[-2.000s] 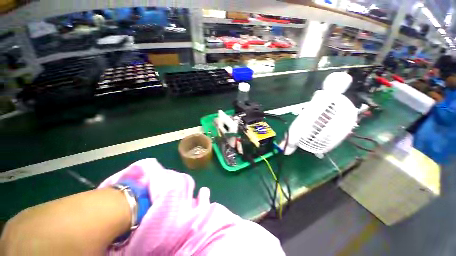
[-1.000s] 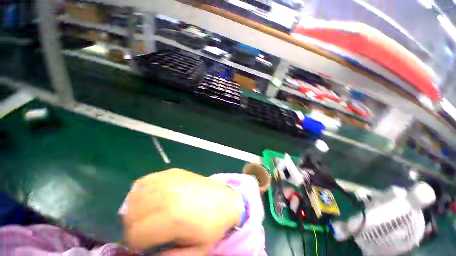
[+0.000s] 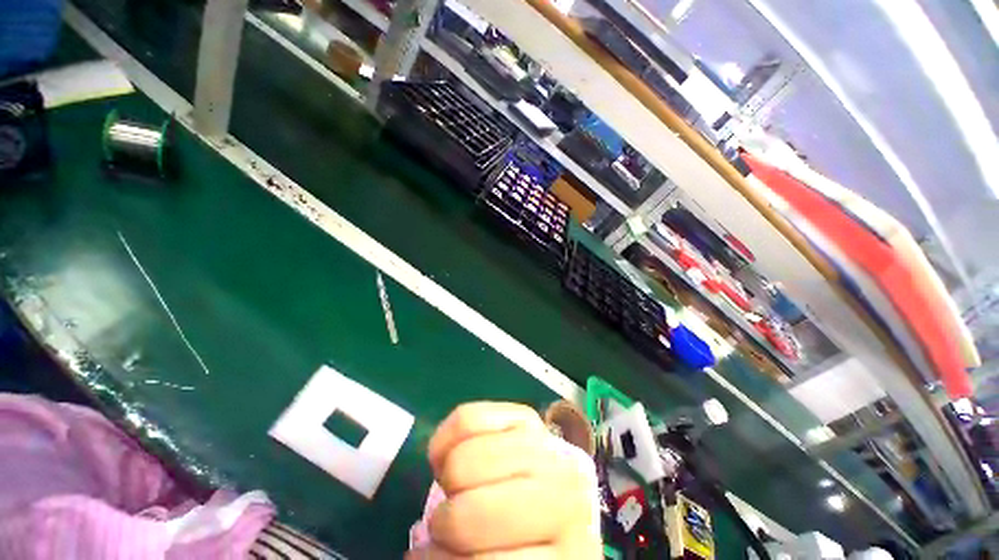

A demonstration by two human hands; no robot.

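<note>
My right hand (image 3: 509, 481) is at the bottom centre with its fingers curled into a fist, knuckles towards the camera. Nothing shows in it, but its palm side is hidden. My left hand is not in view; only a pink sleeve (image 3: 88, 481) shows at the lower left, its cuff at the bottom edge. A flat white plate with a rectangular hole (image 3: 318, 413) lies on the green mat left of my right hand. A thin silver strip (image 3: 387, 308) lies beyond it. A thin pale wire (image 3: 162, 301) lies further left.
A green-flanged wire spool (image 3: 137, 140) stands at the upper left by a post (image 3: 219, 77). A tape roll (image 3: 570, 424) and a cluttered green tray (image 3: 597, 399) are right of my hand. Black trays (image 3: 613, 290) and a blue bin (image 3: 692, 346) are beyond the white strip (image 3: 438, 303).
The view has swung left and tilted, bringing in the spool, wire and white plate. My right hand now shows as an upright fist further right in the picture. The desk fan has mostly left view.
</note>
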